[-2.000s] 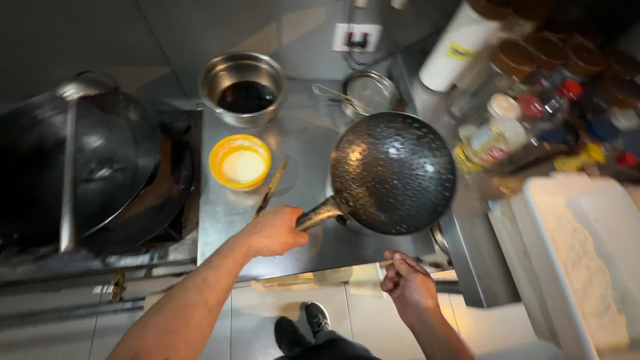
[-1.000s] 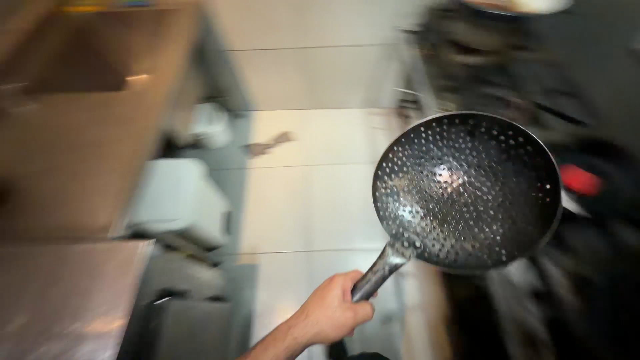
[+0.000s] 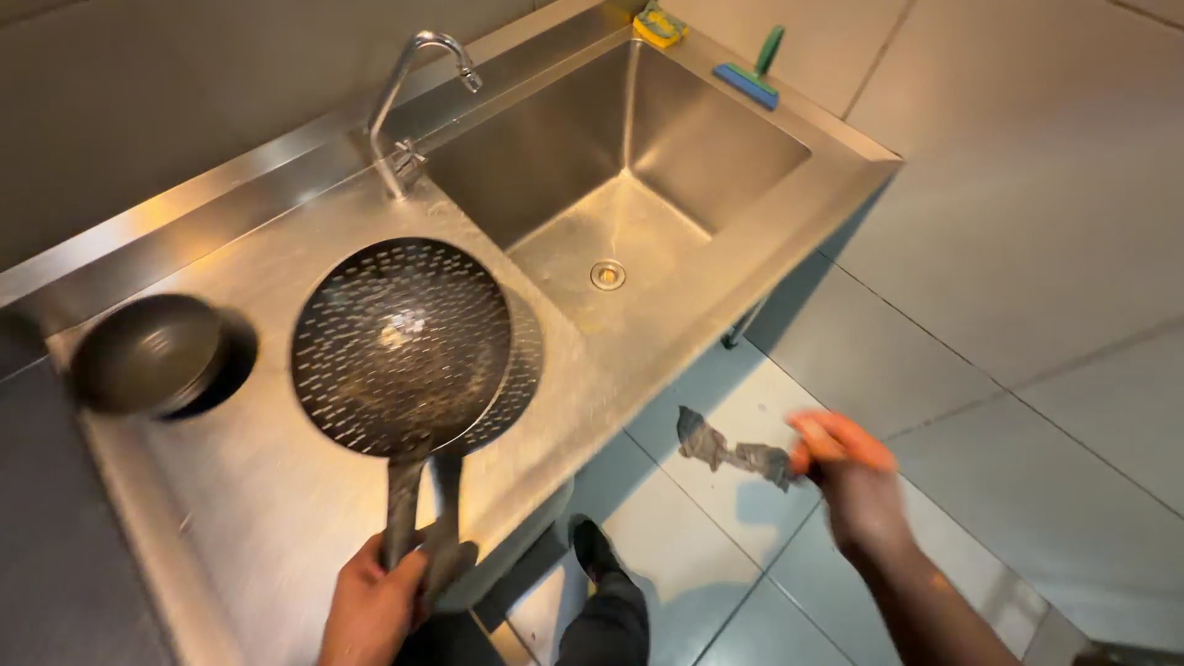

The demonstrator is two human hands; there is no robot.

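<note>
A dark metal perforated ladle-like strainer pan (image 3: 402,347) hangs over the steel drainboard, its shadow falling beside it. My left hand (image 3: 375,587) grips its handle at the bottom of the view. My right hand (image 3: 846,462), blurred, is over the floor to the right, fingers bent; whether it holds anything cannot be told. A crumpled grey cloth (image 3: 731,450) shows on the floor tiles just left of those fingers. A dark round bowl or pan (image 3: 153,356) sits on the drainboard, left of the strainer.
A steel sink basin (image 3: 608,231) with a curved faucet (image 3: 421,102) adjoins the drainboard. On its far rim lie a yellow-green sponge (image 3: 659,26) and a green-handled blue brush or squeegee (image 3: 749,79). The counter's front edge runs diagonally; my shoe (image 3: 594,548) is below it.
The view has swung from the stove and counter, past the floor, to the sink. The strainer has come along in my left hand. My right hand, out of view one second ago, shows again.
</note>
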